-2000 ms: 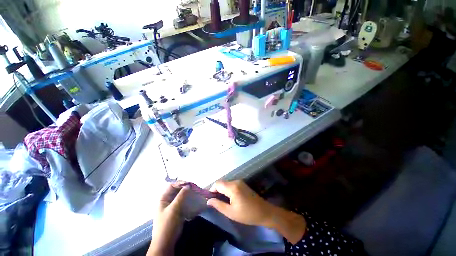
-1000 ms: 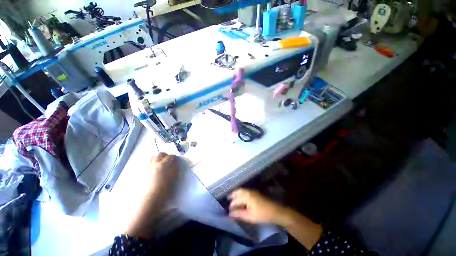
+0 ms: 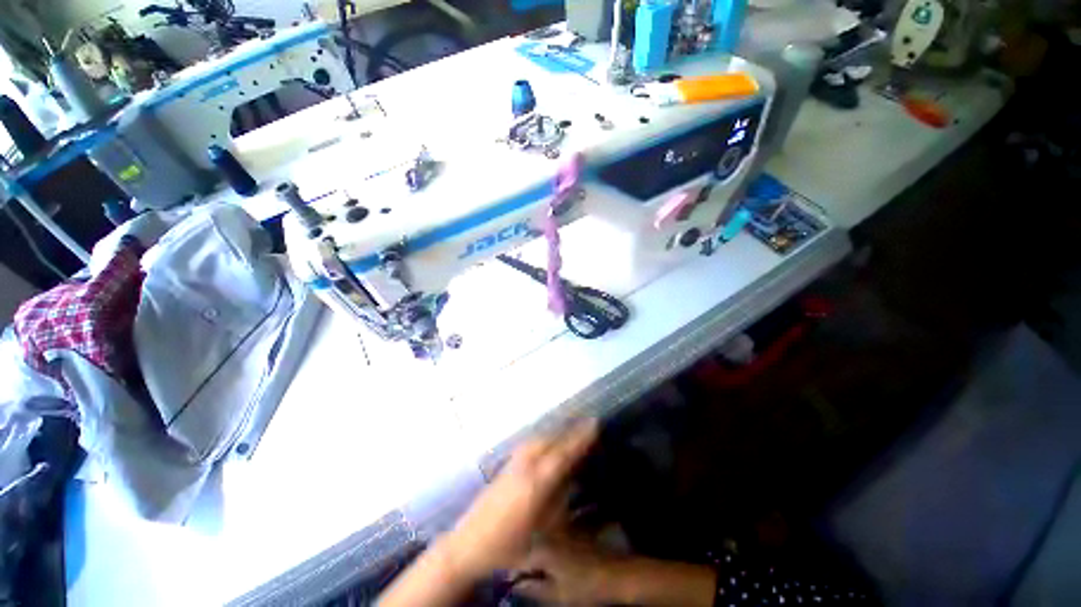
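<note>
My left hand (image 3: 516, 504) is blurred, over the front table edge, palm side hidden. My right hand (image 3: 581, 572) is below it in shadow, partly covered by the left hand; a small dark thing shows by its fingers. Whether either hand holds anything cannot be told. A pale grey fabric piece (image 3: 441, 500) lies over the table edge beside my left hand. The white sewing machine (image 3: 474, 243) stands beyond the hands, its needle area (image 3: 423, 336) at the left end with no fabric seen under it.
Black-handled scissors (image 3: 596, 313) lie under the machine arm, beside a hanging pink tie (image 3: 555, 255). A grey garment (image 3: 219, 320) with red checked cloth (image 3: 83, 323) is heaped left. A yellow-orange bar (image 3: 717, 88) lies on the machine head. An accessory tray (image 3: 788, 222) is at right.
The pale fabric spread across the table front has been drawn back to the edge. My left hand has moved from near the needle down and right; my right hand has moved lower, close to it.
</note>
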